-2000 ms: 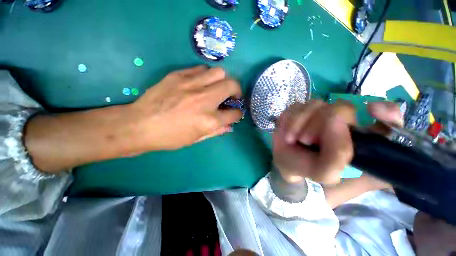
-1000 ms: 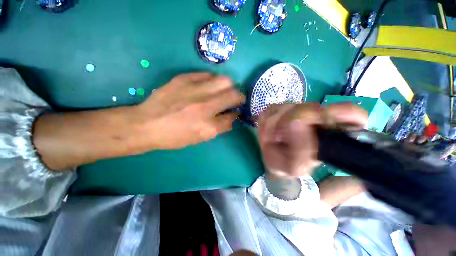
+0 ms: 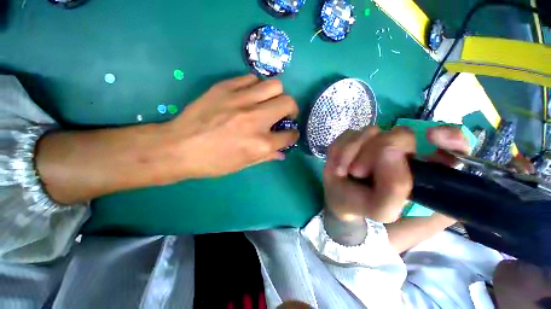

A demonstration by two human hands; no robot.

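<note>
My left hand (image 3: 241,124) lies on the mat with its fingers closed around a round board-and-housing unit (image 3: 285,125), mostly hidden under the fingers. My right hand (image 3: 370,172) is blurred and grips the electric screwdriver (image 3: 471,193), a thick black cylinder that runs off to the lower right. Its tip cannot be made out. The silver screw tray (image 3: 341,111) lies just right of the held unit, and my right hand overlaps its lower edge.
Several blue board units, one of them nearest (image 3: 269,50), lie on the green mat (image 3: 199,36) beyond my left hand. Loose stickers (image 3: 179,75) lie left. A teal box (image 3: 432,127), yellow strips (image 3: 507,57) and a black cord stand right. Another person's hand (image 3: 450,142) shows there.
My right hand with the screwdriver moved left over the tray's lower edge, then back right a little. My left hand stays around the unit. The view shifted slightly.
</note>
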